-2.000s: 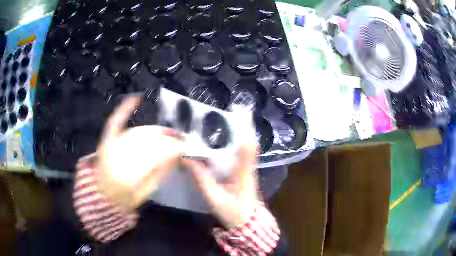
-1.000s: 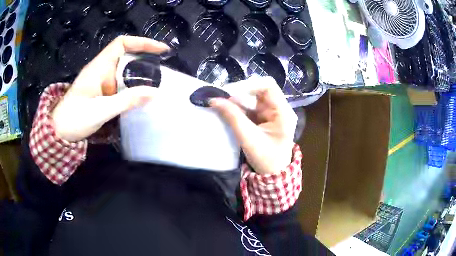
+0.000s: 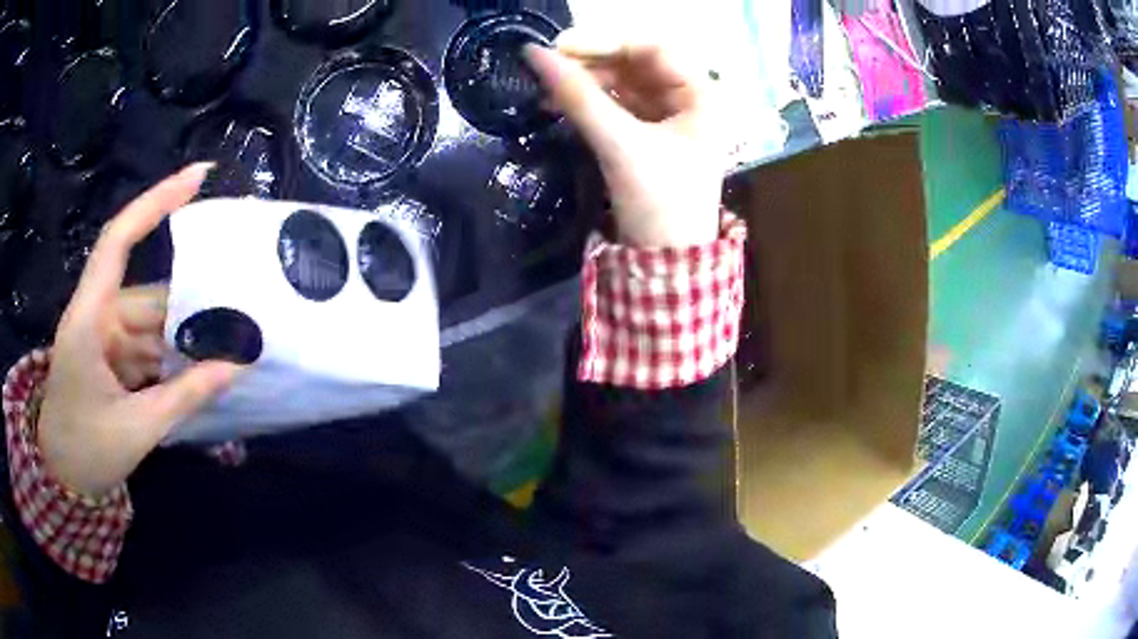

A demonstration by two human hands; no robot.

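My left hand [image 3: 112,375] grips a white label sheet [image 3: 362,337] by its left side, thumb on the front near one label. The sheet bends and carries three round black labels [image 3: 312,255]. My right hand [image 3: 643,137] is over the tray's near right part, fingertips at the upper right of a round black part [image 3: 499,78]; faint printed lines show on it. Whether the fingers still hold a label there cannot be told. Other glossy round parts [image 3: 366,115] sit in the black blister tray [image 3: 443,256].
An open brown carton [image 3: 836,337] stands right of my right sleeve. Beyond it are a green floor, a dark wire crate [image 3: 951,449] and blue crates [image 3: 1061,175]. White and pink items [image 3: 880,56] lie at the upper right.
My right hand has left the sheet and moved up and forward to a part in the tray. My left hand has moved left and down with the sheet. The view has shifted.
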